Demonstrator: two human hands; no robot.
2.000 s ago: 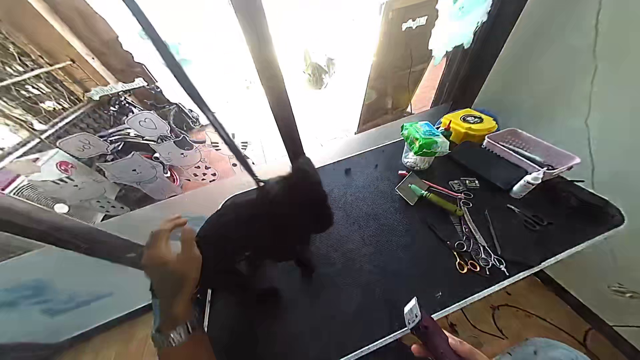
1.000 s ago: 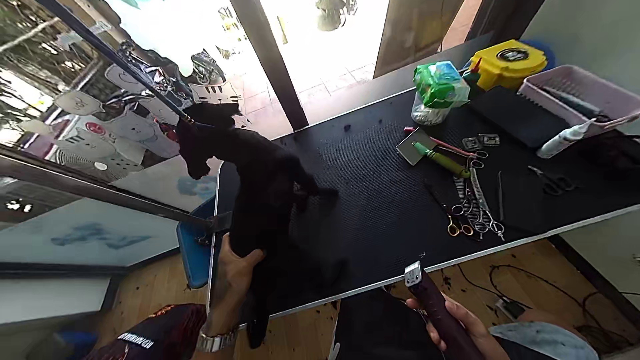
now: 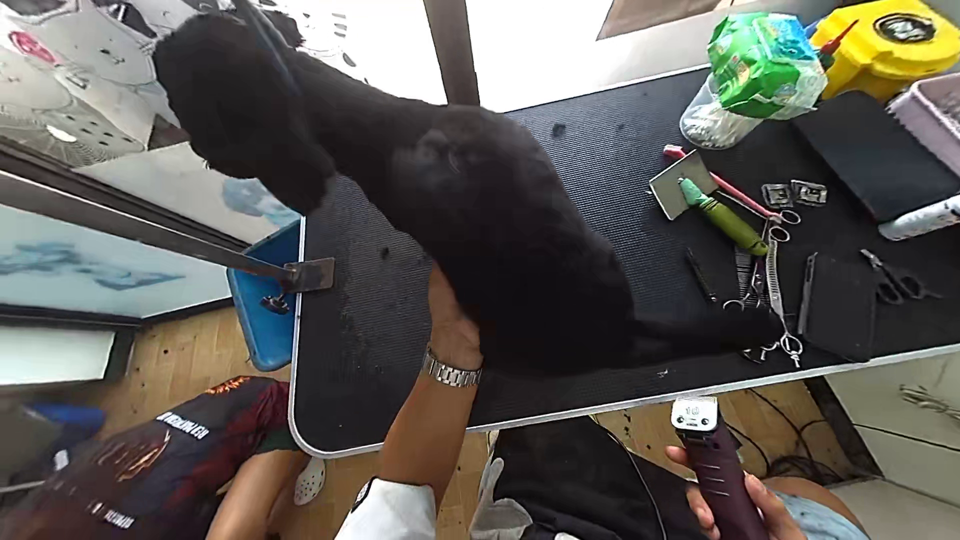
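A black dog (image 3: 495,217) is on the black grooming table (image 3: 360,375), its head to the upper left and its tail stretched right over some scissors. A dark grooming strap hangs by its neck. My left hand (image 3: 452,311) is under the dog's body, its fingers hidden behind the fur, a metal watch on the wrist. My right hand (image 3: 739,487) is closed around a dark purple hair clipper (image 3: 720,472), below the table's front edge, blade pointing up.
A green-handled slicker brush (image 3: 724,217), thinning scissors (image 3: 776,277), black scissors (image 3: 892,281), a green wipes pack (image 3: 765,67), a yellow container (image 3: 885,45) and a pink basket (image 3: 930,112) lie at right. A metal arm is clamped at left, near a blue bin (image 3: 262,300). Another person (image 3: 172,457) is at lower left.
My left hand, raised and apart from the dog two seconds ago, is now against its body. The dog has turned, its tail now to the right. The view has moved closer.
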